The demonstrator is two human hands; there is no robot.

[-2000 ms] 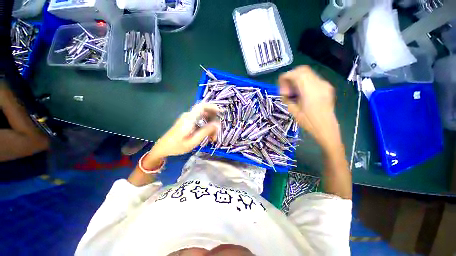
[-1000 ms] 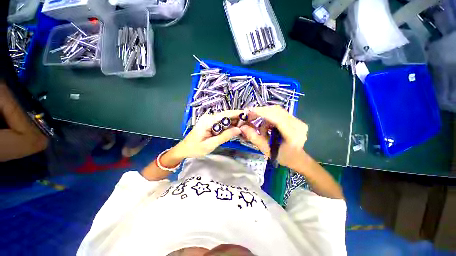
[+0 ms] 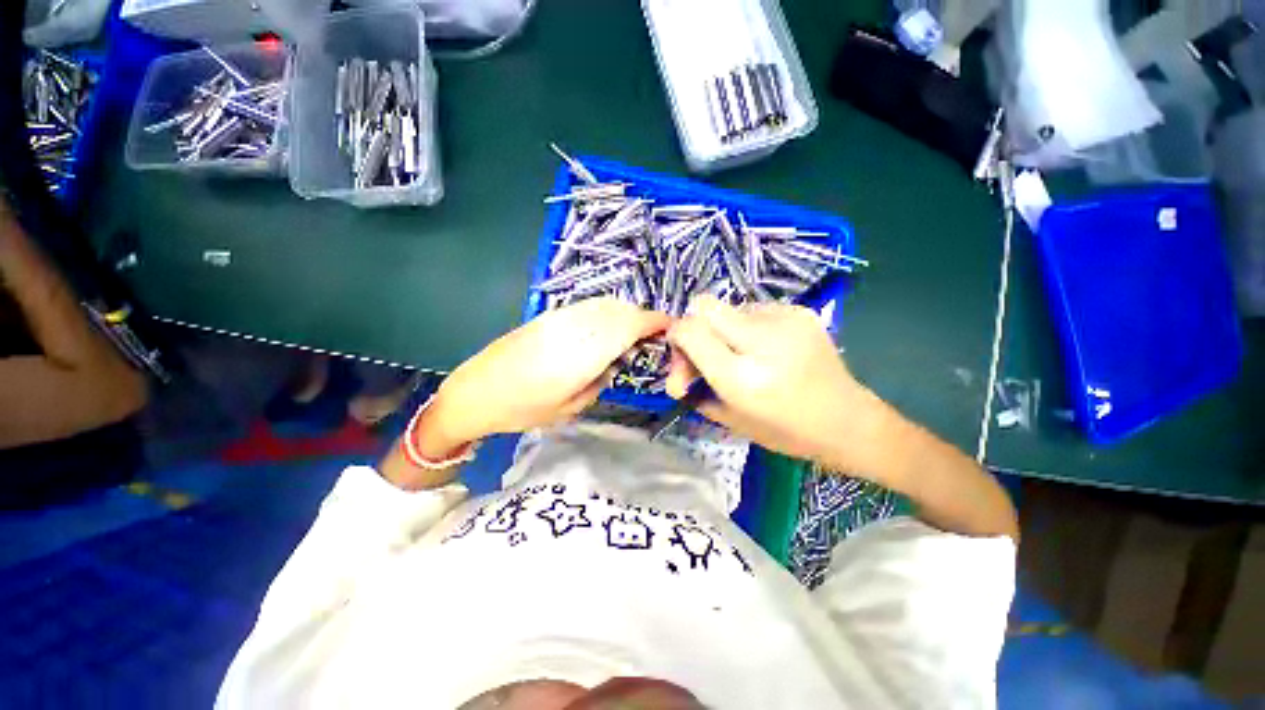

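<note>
Silver metal cylindrical parts [image 3: 666,250] lie heaped in the blue work tray [image 3: 777,208] in front of me. My left hand [image 3: 562,361] is over the tray's near left part, its fingers curled round a few metal parts whose round ends [image 3: 641,364] show beside the fingertips. My right hand [image 3: 763,364] is over the tray's near right part, its fingertips meeting those of my left hand. A slim dark tool [image 3: 673,418] sticks out below my right hand; most of it is hidden. What lies between the fingertips is too small to tell.
A clear lined box [image 3: 680,90] with a row of parts stands beyond the tray. Two clear tubs [image 3: 298,153] of parts stand at left. A flat blue tray [image 3: 1145,305], black case [image 3: 909,97] and plastic bags are at right. Another person's arm [image 3: 63,395] is at far left.
My hands were apart two seconds ago and came together over the tray. Since one second ago they have turned, and the part ends in my left hand are more covered. The view has shifted slightly.
</note>
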